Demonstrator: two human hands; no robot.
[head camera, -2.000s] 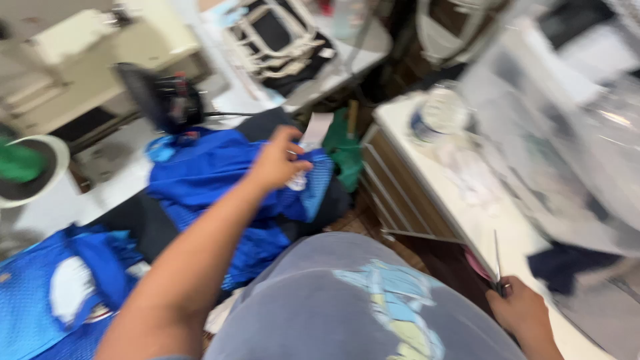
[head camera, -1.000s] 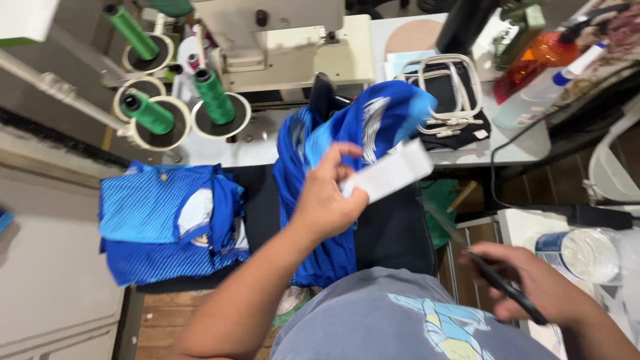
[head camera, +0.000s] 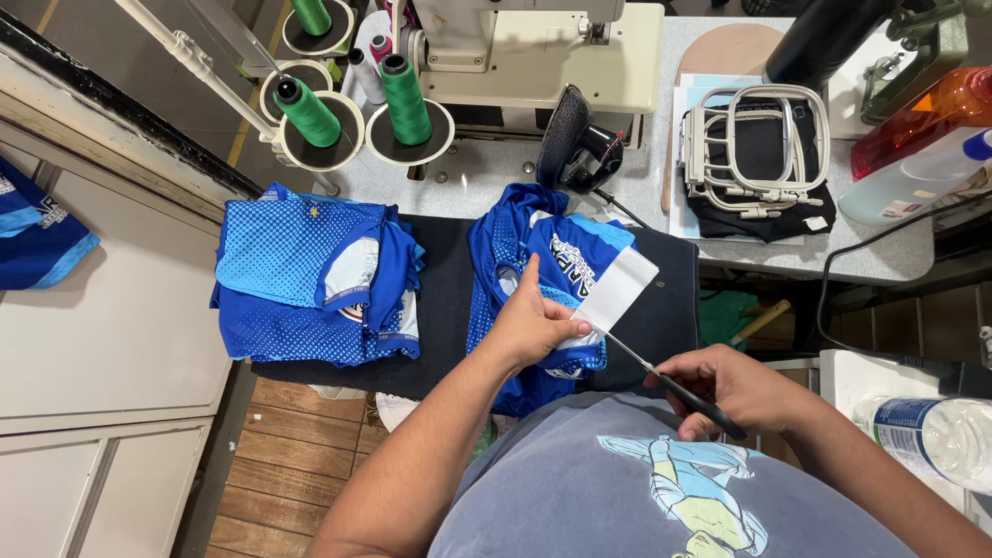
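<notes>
Between its thumb and fingers my left hand (head camera: 535, 319) holds a white strip, paper or fabric (head camera: 620, 288), above a blue printed jersey (head camera: 518, 232). My right hand (head camera: 717, 387) grips black-handled scissors (head camera: 701, 404); their blades point up and left and meet the strip's lower edge close to my left thumb. Whether the blades are parted is hard to tell. The jersey lies bunched on a dark cloth (head camera: 659, 310). To its left sits a stack of folded blue jerseys (head camera: 298, 263). A black iron (head camera: 577, 147) stands just behind the bunched jersey.
Behind are an embroidery or sewing machine (head camera: 535, 62) and green thread cones (head camera: 404, 101). Embroidery hoops (head camera: 756, 147) lie on black fabric at the back right, beside an orange-red bottle (head camera: 922, 116) and a clear spray bottle (head camera: 907, 182). A cable loops down the right; a plastic jar (head camera: 922, 434) stands lower right.
The scissors in my right hand have come to the white strip, which my left hand held apart from them a second ago. Two seconds ago my left hand was over the jersey. The view has turned.
</notes>
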